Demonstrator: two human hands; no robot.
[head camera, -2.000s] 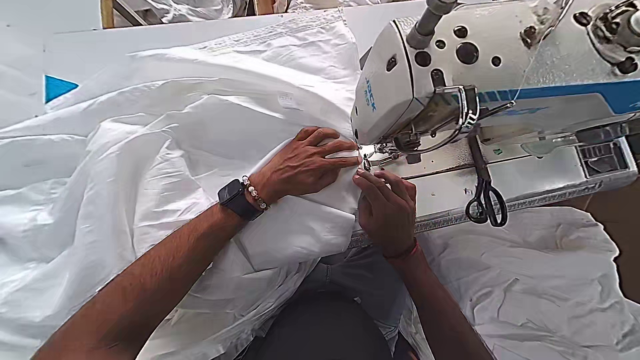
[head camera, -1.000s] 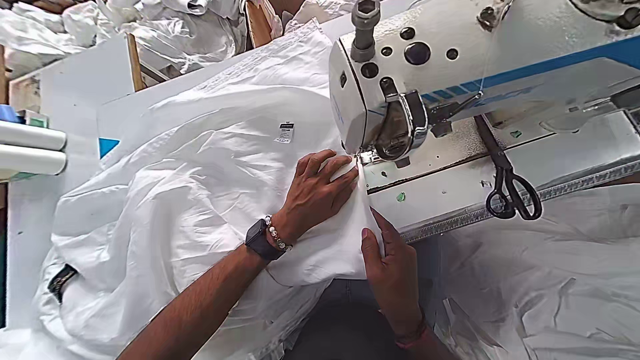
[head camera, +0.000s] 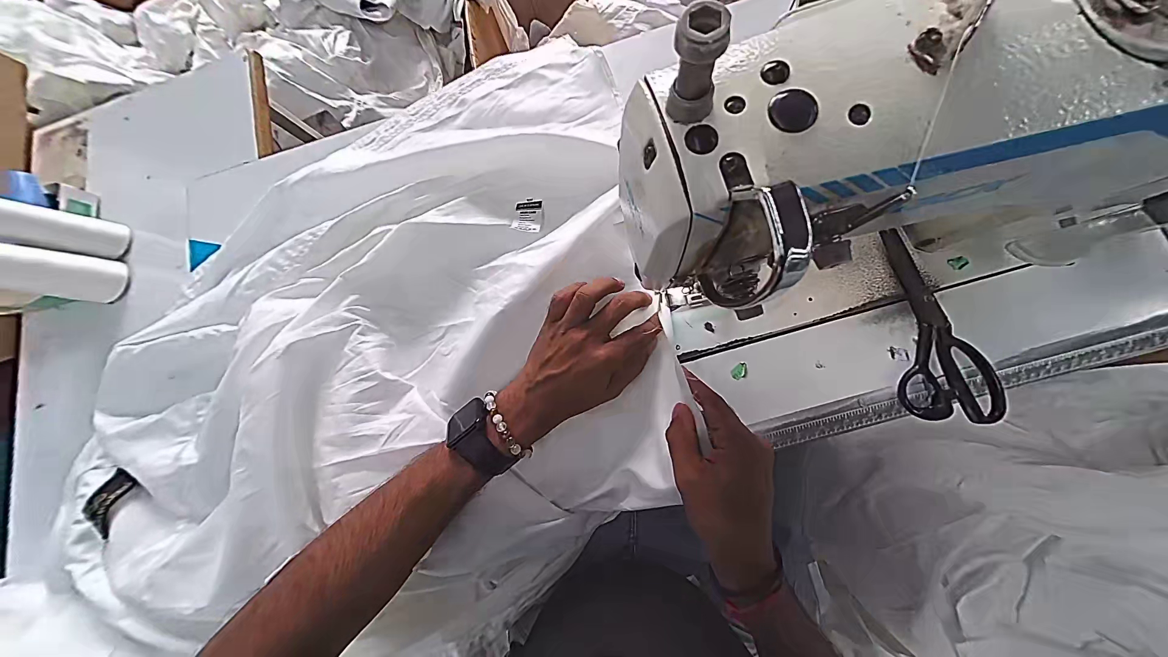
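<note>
White fabric (head camera: 411, 301) with a sewn-in label (head camera: 527, 215) spreads over the table, its right edge running under the presser foot (head camera: 680, 297) of a sewing machine (head camera: 821, 137). My left hand (head camera: 584, 356) lies flat on the fabric, fingers spread, fingertips just left of the foot. Nearer to my body, my right hand (head camera: 725, 456) pinches the fabric's edge between thumb and fingers. Black-handled scissors (head camera: 944, 356) lie on the machine bed to the right of both hands. The needle tip is hard to make out.
A measuring tape strip (head camera: 849, 415) runs along the bed's front edge. More white cloth (head camera: 967, 511) hangs at the lower right. White rolls (head camera: 64, 246) lie at the far left. Heaped white cloth (head camera: 347, 55) sits beyond the table, behind a wood-edged panel (head camera: 260, 105).
My right hand has moved from beside the presser foot down along the fabric edge, toward my body. The fabric's label has come into sight. The view has shifted.
</note>
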